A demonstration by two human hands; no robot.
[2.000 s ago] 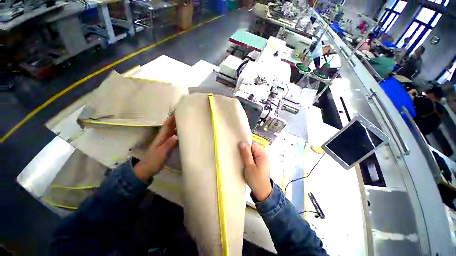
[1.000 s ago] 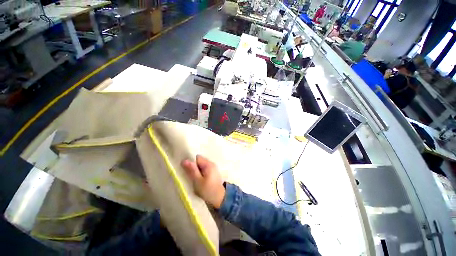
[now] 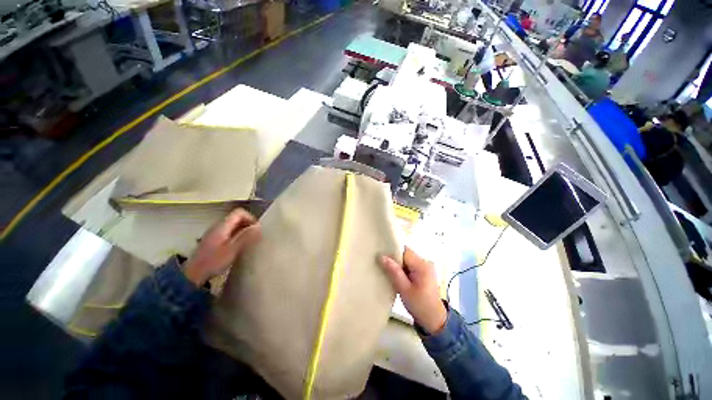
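A beige cover piece with a yellow tape line down it is held up in front of me, its lower end towards my lap. My left hand is at its left edge, fingers bent; part of that hand's contact with the piece is unclear. My right hand grips its right edge, thumb on top and fingers hidden beneath. The sewing machine head stands just behind the piece's upper end. A yellow clamp part shows right of the piece.
Stacked cover pieces lie at the left of the table, with another beige piece lower left. A control screen with a cable stands right. Thread snips lie on the white table. People sit at the far right.
The piece has turned from slanting leftward to facing me, spread wider, covering part of the machine head. My left hand has come back into view at its left edge. My right hand has moved to its right edge.
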